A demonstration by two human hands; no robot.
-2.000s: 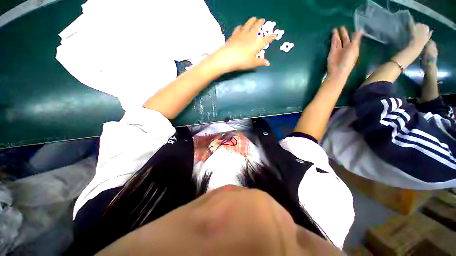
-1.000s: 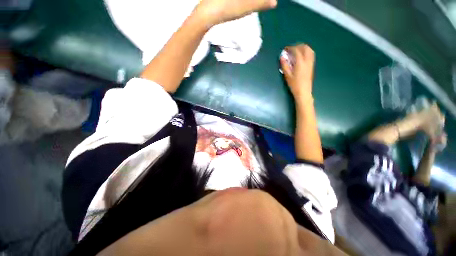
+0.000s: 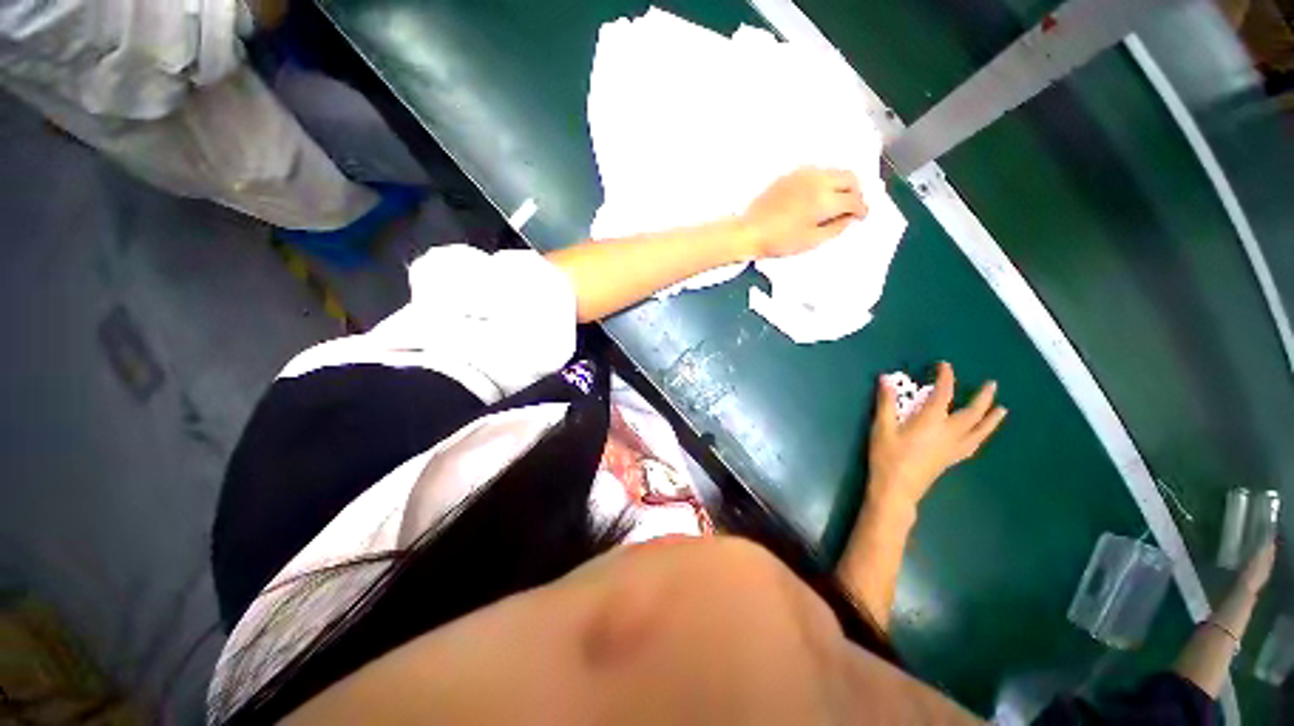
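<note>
A large crumpled white cloth [image 3: 710, 128] lies on the green belt [image 3: 993, 553]. My left hand [image 3: 806, 213] is on the cloth's right part, palm down with its fingers curled; whether it grips the cloth is hidden. A small cluster of white parts [image 3: 908, 394] lies nearer the right side, apart from the cloth. My right hand [image 3: 915, 443] is at this cluster, with its fingers spread and the parts between thumb and forefinger. It hides some of the parts.
A pale rail [image 3: 1050, 341] runs behind the cloth, with a grey upright [image 3: 1022, 85] rising from it. Clear plastic boxes [image 3: 1121, 589] and another person's hand [image 3: 1249, 582] are at lower right. Another person's light-clothed leg [image 3: 227, 142] is at upper left.
The view has turned, bringing the rail and upright in. My left hand has come onto the cloth. My right hand went from spread, to closed around the white parts, to spread beside them.
</note>
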